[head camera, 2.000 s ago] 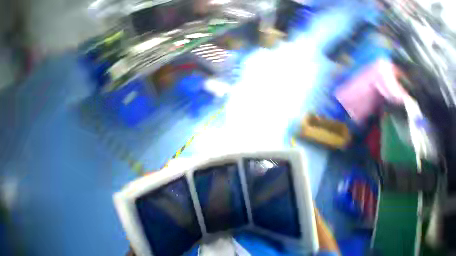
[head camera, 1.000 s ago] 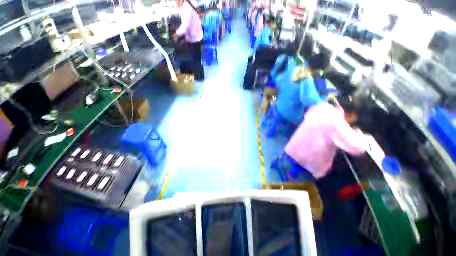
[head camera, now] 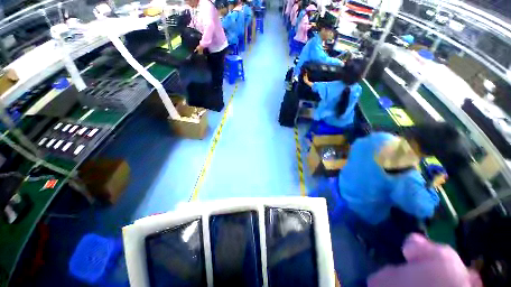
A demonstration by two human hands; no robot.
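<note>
A white screen tray (head camera: 206, 246) with three dark glossy rectangular panels lies at the bottom centre, in front of me, cut off by the lower edge. The left panel (head camera: 176, 252) and the right panel (head camera: 290, 246) reflect light. The tray's far edge faces the aisle and it is slightly tilted in the picture. My hands are not clearly visible; the tray and the picture's edge hide them. A small skin-toned sliver shows at the tray's lower right side, too little to tell a grip.
A blue aisle (head camera: 246, 140) with yellow tape runs ahead. Left are green benches, an open carton (head camera: 189, 121), a brown carton (head camera: 104, 178) and blue stools (head camera: 93, 257). Right are seated people in blue smocks (head camera: 370, 179), a pink sleeve (head camera: 423, 266) and an open carton (head camera: 327, 153).
The view has moved forward along the aisle. The pink-smocked person on the right is now at the lower right edge. The tray sits slightly higher and further left in the picture.
</note>
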